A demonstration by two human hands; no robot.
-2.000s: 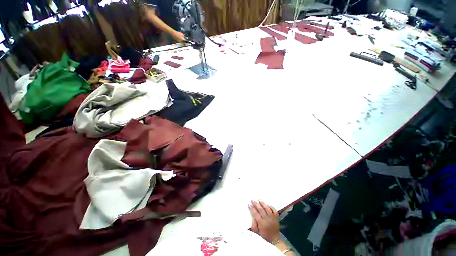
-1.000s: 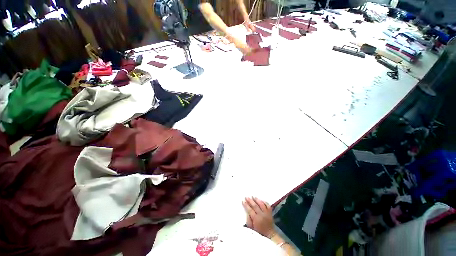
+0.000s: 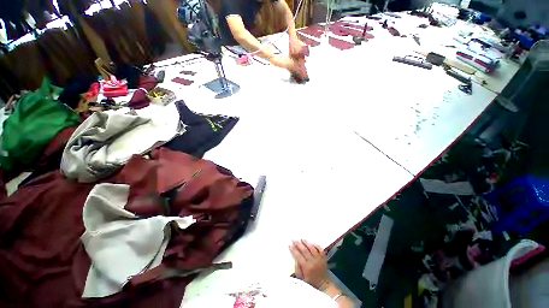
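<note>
A large heap of dark red leather (image 3: 198,186) lies on the white table (image 3: 313,198) at the left. A pale beige-grey flap (image 3: 120,237) is folded over it. A narrow dark strip (image 3: 259,197) lies at the heap's right edge. My right hand (image 3: 310,260) rests on the tabletop near its front edge, fingers together, with nothing seen in it and apart from the leather. My left hand is not in view.
A beige-grey bundle (image 3: 114,141) and a black piece (image 3: 201,129) lie behind the heap. A cutting machine (image 3: 220,81) stands farther back. Another person's hands (image 3: 296,63) are at the far side. A white bucket (image 3: 499,277) and blue stool (image 3: 521,204) stand at right.
The view has shifted right. A person has come to the far side and gathered up the maroon piece that lay flat there. My right hand stays resting on the table.
</note>
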